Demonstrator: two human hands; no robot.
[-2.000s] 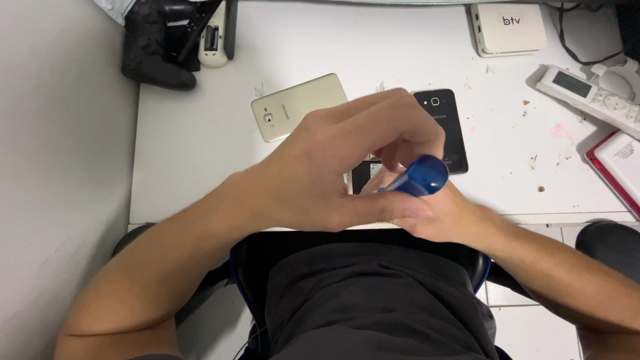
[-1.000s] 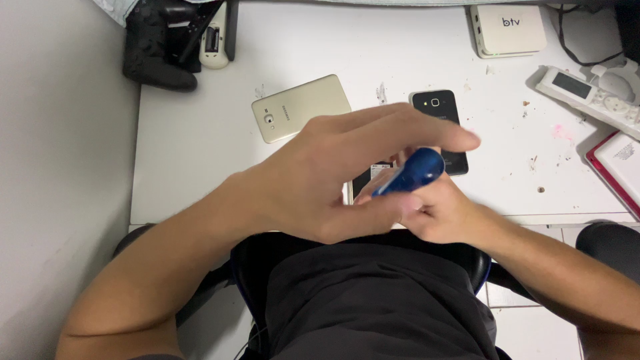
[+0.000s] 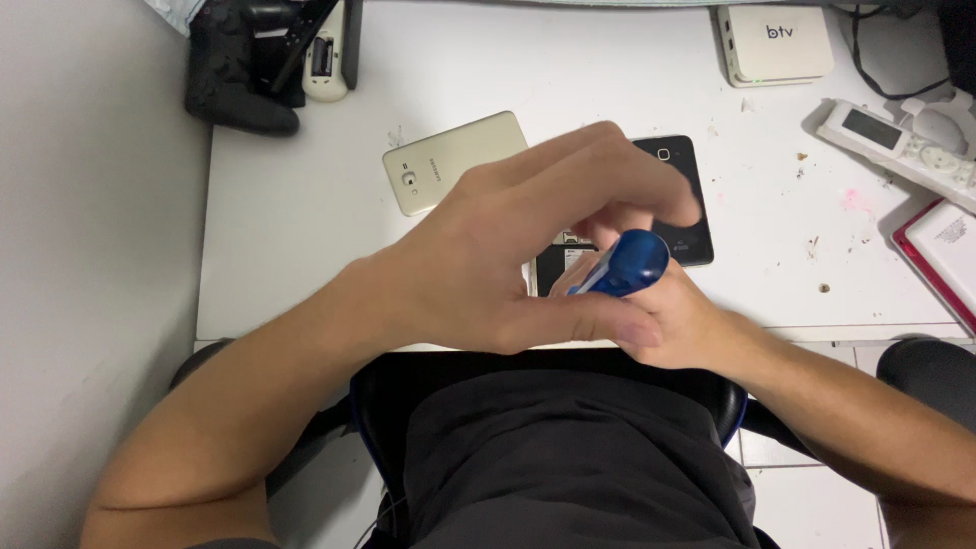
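Note:
A blue translucent tool handle [image 3: 629,263], probably a screwdriver's, points up between the thumb and curled fingers of my left hand [image 3: 503,252]; its index finger arches clear of the handle. Below it, my right hand [image 3: 679,316] lies by an opened phone [image 3: 550,271] near the desk's front edge, its fingers over the phone's inside. My left hand and the handle hide most of that phone, the tool's tip and the right fingertips. A gold Samsung phone back [image 3: 457,156] lies behind my left hand. A black phone or back cover [image 3: 686,183] lies behind and right of the handle.
A black game controller [image 3: 229,76] and a white remote with its battery bay exposed [image 3: 326,65] lie at the back left. A white box [image 3: 778,46] stands at the back right. A white remote [image 3: 869,126] and a red-edged white object [image 3: 949,244] lie at the right.
My left index finger reached out straighter one second ago and is more bent now. The blue handle has tilted slightly. My right hand stays beside the opened phone.

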